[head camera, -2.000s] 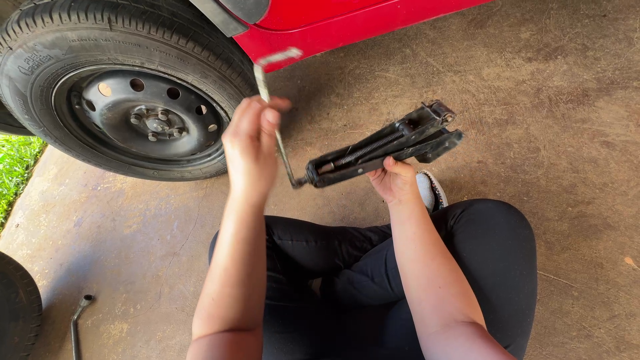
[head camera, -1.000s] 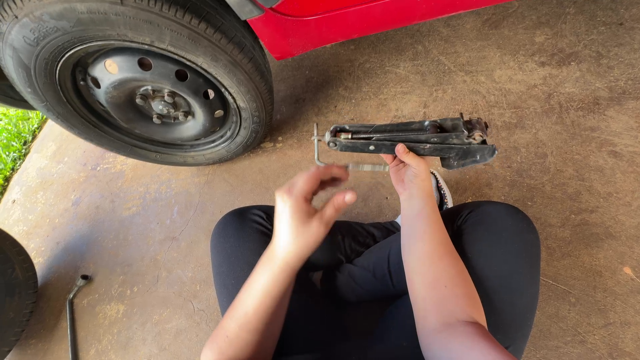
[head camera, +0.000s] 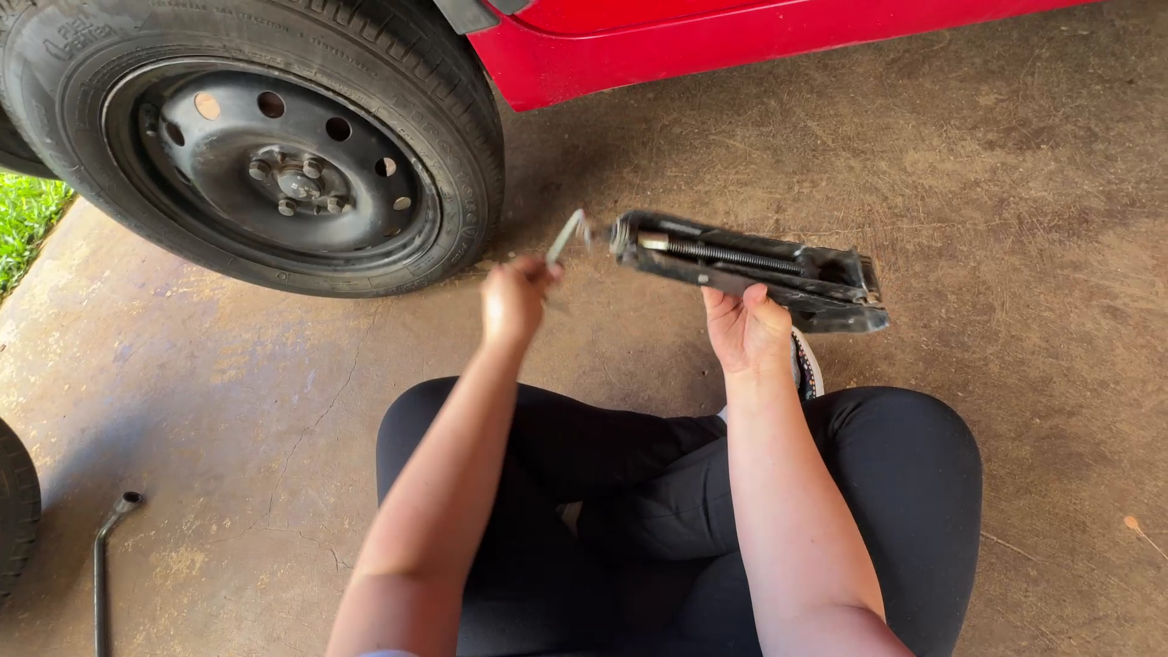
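Observation:
My right hand (head camera: 750, 330) holds a folded black scissor jack (head camera: 748, 265) from below, above the floor and in front of my crossed legs. The jack's threaded screw (head camera: 730, 255) shows along its open side. At the jack's left end is a bent metal crank handle (head camera: 566, 239), blurred by motion. My left hand (head camera: 517, 301) is closed around the outer part of this crank; the fingertips are blurred. The crank's joint with the jack is too blurred to make out.
A car wheel with a black steel rim (head camera: 301, 178) stands at the upper left, beside the red car body (head camera: 639, 55). On the concrete floor at the lower left lies a lug wrench (head camera: 100, 566). Another tire (head camera: 14, 511) is partly visible at the left edge.
One second ago my left hand was apart from the crank with its fingers spread; now it grips the crank. The jack has tilted and turned in my right hand, showing its screw.

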